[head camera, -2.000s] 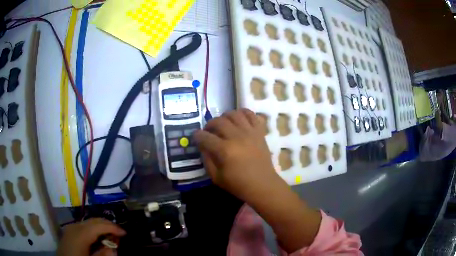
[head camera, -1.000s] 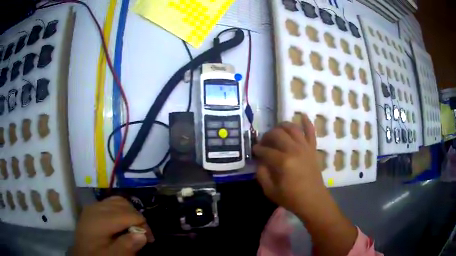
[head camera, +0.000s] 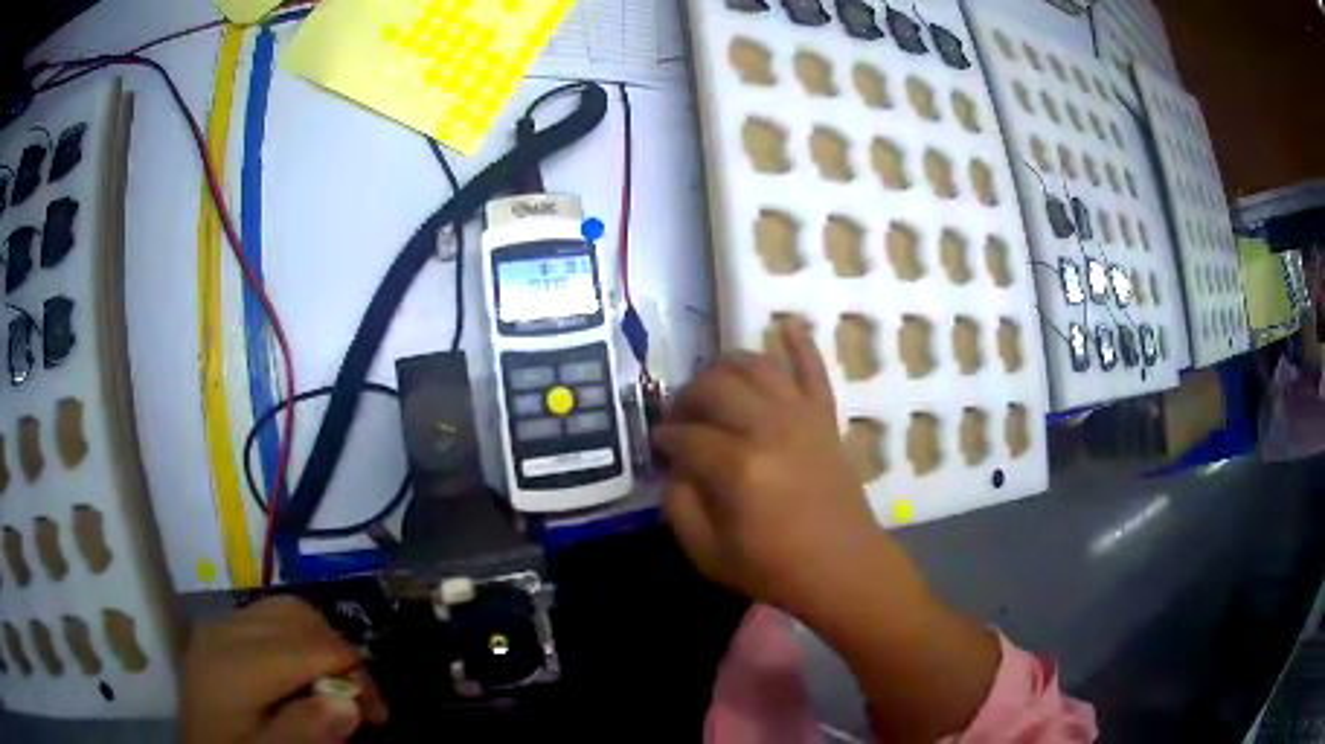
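Observation:
The white handheld meter (head camera: 560, 364) lies on the bench with its screen lit. The test fixture (head camera: 497, 640), with a square clear frame and round dark centre, sits below it at the bench edge. My right hand (head camera: 763, 472) is just right of the meter, fingers bent down at a small metal-tipped clip (head camera: 650, 400); whether it grips the clip is hidden. My left hand (head camera: 276, 676) is at the lower left, pinching a small white connector (head camera: 336, 688), left of the fixture. A dark flat bar (head camera: 439, 436) stands left of the meter.
Foam trays with tan pockets stand at left (head camera: 87, 436) and right (head camera: 881, 189); a farther right tray (head camera: 1090, 218) holds shiny parts. A yellow sticker sheet (head camera: 436, 58) lies behind the meter. A thick black cable (head camera: 392, 276) and red wire (head camera: 240, 247) cross the bench.
My right hand has moved from the meter's keypad to the clip beside it. The view swung sideways and back. My left hand stays near the fixture with the white connector. The screen reading changed.

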